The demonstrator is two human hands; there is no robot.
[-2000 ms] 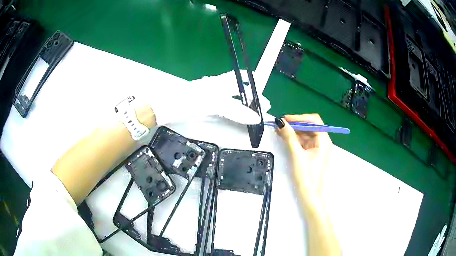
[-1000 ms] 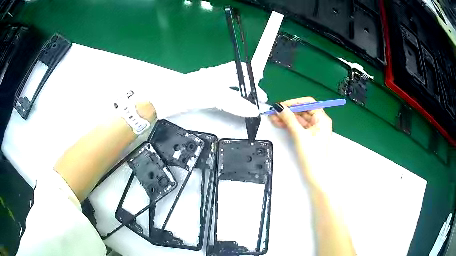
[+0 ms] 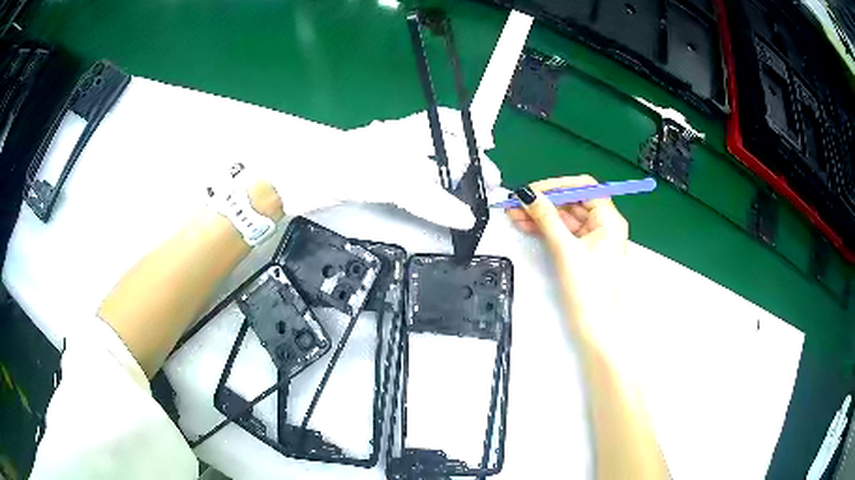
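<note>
My left hand (image 3: 412,178), in a white glove that blends into the white sheet, holds a black phone middle frame (image 3: 474,187) tilted on edge, its window end pointing away from me. My right hand (image 3: 572,220), bare with a dark thumbnail, holds a slim blue-purple tool (image 3: 609,190) like a pen. The tool's tip meets the held frame's right side near its solid end; the very tip is hidden. Several waiting frames (image 3: 457,295) lie on the white sheet (image 3: 675,375) below, the left ones overlapping.
A separate frame (image 3: 56,155) lies on the sheet's left corner. Set-down frames (image 3: 667,155) lie on the green surface (image 3: 234,56) at right. A white strip (image 3: 503,70) points away. Black trays (image 3: 656,42) and a red tray rim (image 3: 734,112) stand at the back right.
The held frame has turned so its window shows wider, and its far end has shifted slightly left. The tool now lies tilted up to the right, higher than at first.
</note>
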